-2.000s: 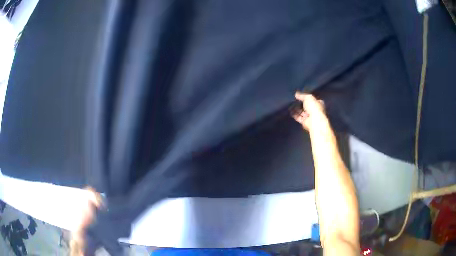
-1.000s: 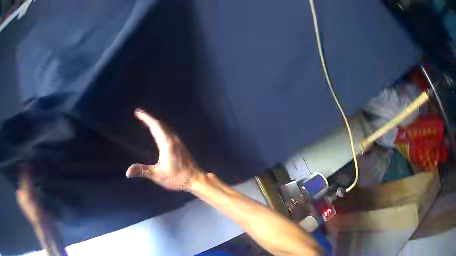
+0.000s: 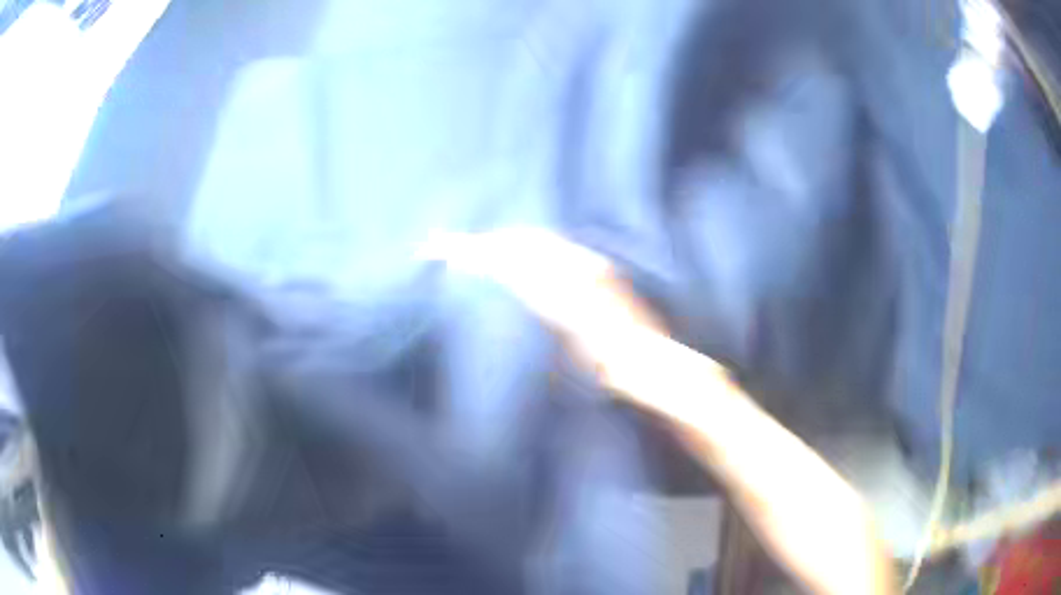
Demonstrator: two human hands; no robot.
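Note:
The dark fabric ply (image 3: 384,430) covers most of the view, bunched and lifted in folds, strongly blurred and washed out by light at the upper middle. My right hand (image 3: 524,262) reaches in from the lower right to the middle of the cloth. It is overexposed and blurred, so whether its fingers hold the cloth cannot be told. My left hand is not visible. A short part of the brass-coloured rail (image 3: 735,546) shows at the bottom, left of my forearm.
The pale power cord (image 3: 956,314) hangs down the right side, with a white piece (image 3: 975,87) at its top. The wooden stick (image 3: 1012,521) and a red bag (image 3: 1026,570) are at the lower right. A bit of white table (image 3: 689,529) shows near the rail.
The view has swung back left, so the cutter is out of the picture. The cloth is now raised and bunched. My right hand lies further over the cloth; my left hand has left the view.

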